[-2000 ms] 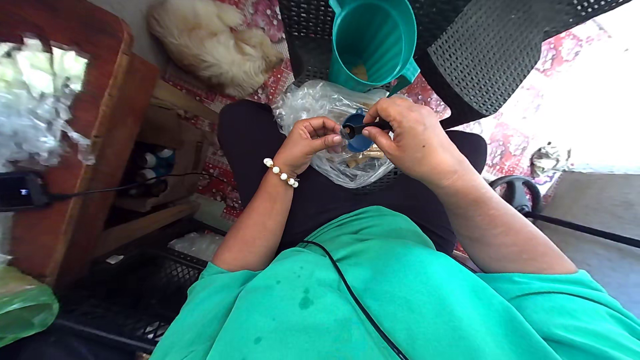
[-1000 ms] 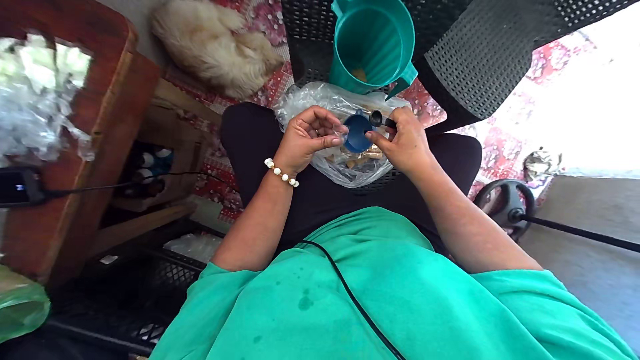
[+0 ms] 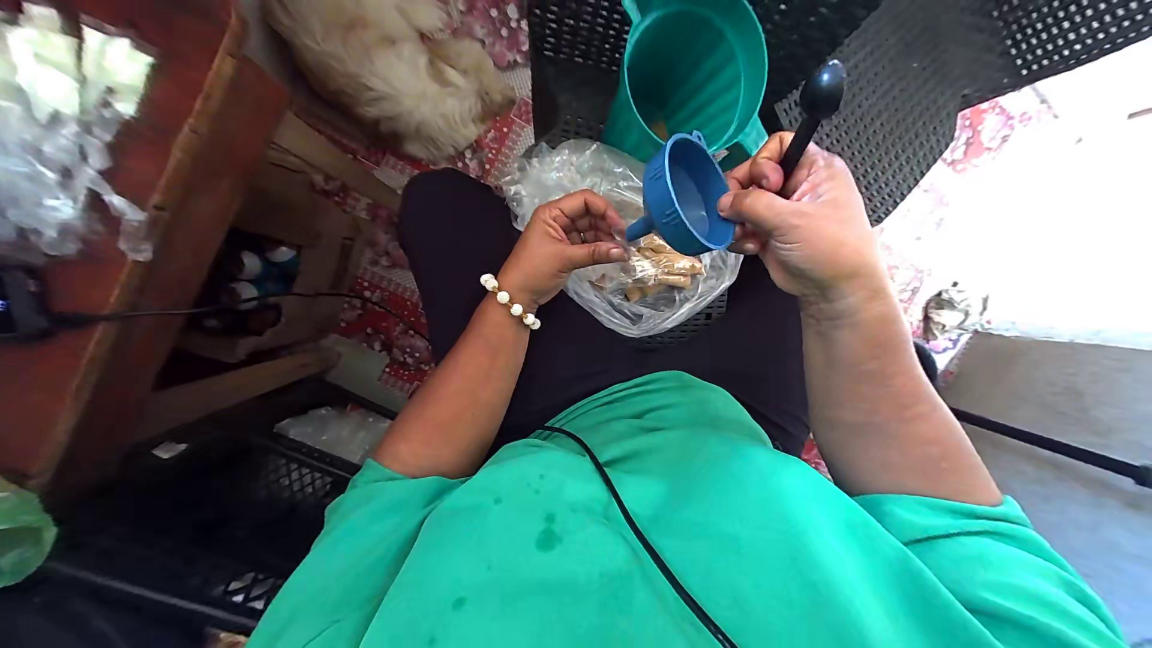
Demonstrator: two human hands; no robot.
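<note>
My right hand (image 3: 792, 216) grips the rim of a blue plastic funnel (image 3: 686, 193) and also a black plastic spoon (image 3: 814, 112), whose bowl points up and away. The funnel is tilted, its spout toward my left hand (image 3: 571, 243). The fingertips of my left hand pinch something small and clear at the spout, perhaps a plastic wrapper. Below the funnel, on my lap, an open clear plastic bag (image 3: 648, 310) holds several small tan packets (image 3: 664, 270). Just beyond stands a teal plastic pitcher (image 3: 693, 81) with a little tan matter at its bottom.
A light-furred dog (image 3: 396, 72) lies on the red patterned floor covering. To the left is a wooden table (image 3: 193, 171) with a pile of clear plastic pieces (image 3: 63, 144) and a black cable. Black perforated crates (image 3: 900, 99) stand ahead; another crate (image 3: 297, 468) is low at left.
The blue funnel, earlier low between my hands over the bag, is now raised in my right hand. The black spoon in that hand now points up and away.
</note>
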